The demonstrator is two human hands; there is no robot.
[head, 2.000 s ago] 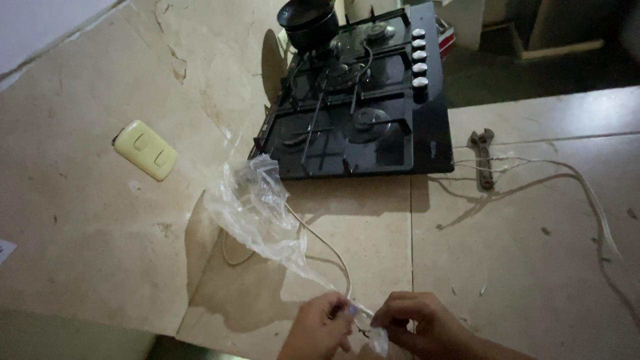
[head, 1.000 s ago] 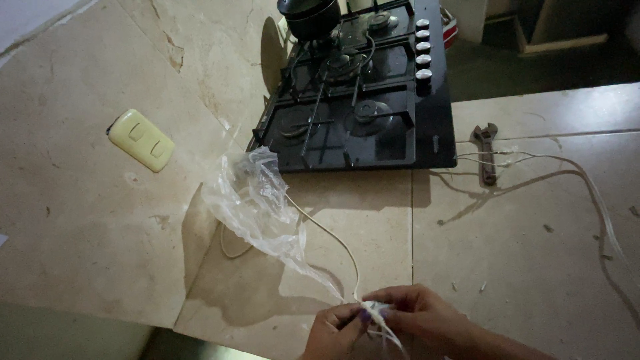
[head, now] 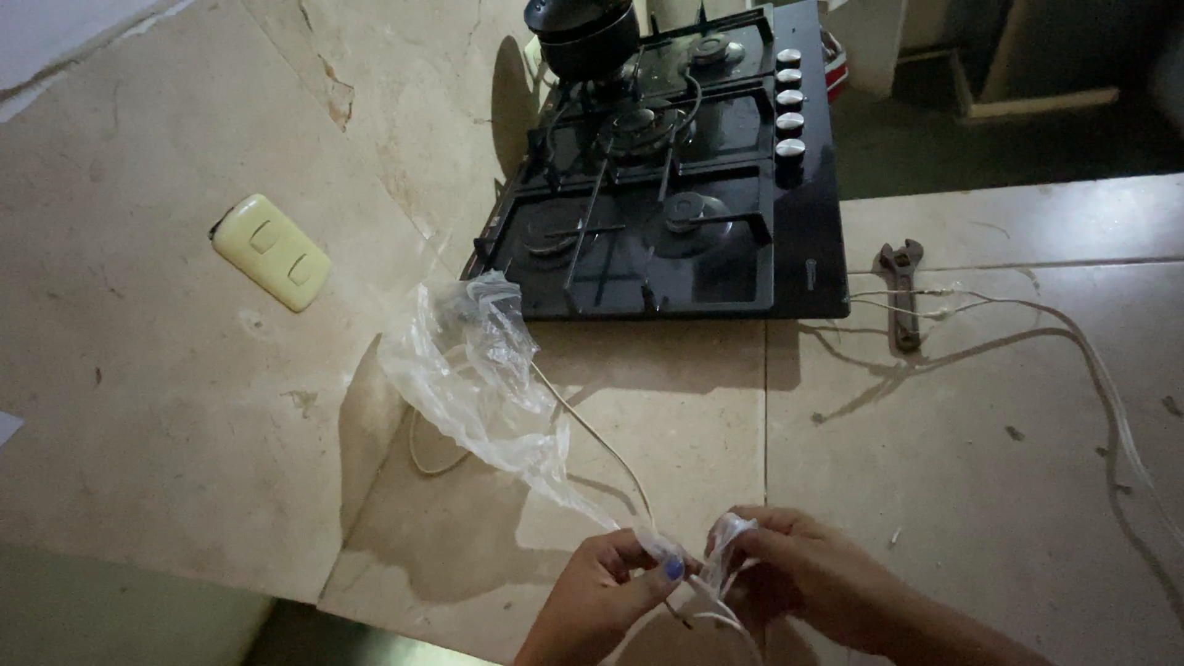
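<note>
My left hand point(head: 615, 587), at the bottom centre, pinches the twisted end of a clear plastic bag point(head: 499, 435) against a pale electrical cable point(head: 610, 449). Close by on the right, my right hand point(head: 786, 573) grips a bunched piece of the same clear plastic point(head: 726, 546) beside white wire strands point(head: 726, 615). A dark wire tip pokes out below the fingers. The bag stretches up and left to the near corner of a black gas cooktop point(head: 647, 176). The fingers partly hide where plastic and wires meet.
An adjustable wrench point(head: 902, 296) lies right of the cooktop, with a thin white cable point(head: 1101, 370) across it. A black pot point(head: 583, 37) stands on a rear burner. The yellowish switch plate point(head: 271, 252) is at left. Tile countertop point(head: 971, 481) surrounds the hands, its edge at lower left.
My hands, close together one second ago, are now slightly apart. The right hand holds bunched plastic up between its fingers. The bag still trails from the left hand toward the cooktop.
</note>
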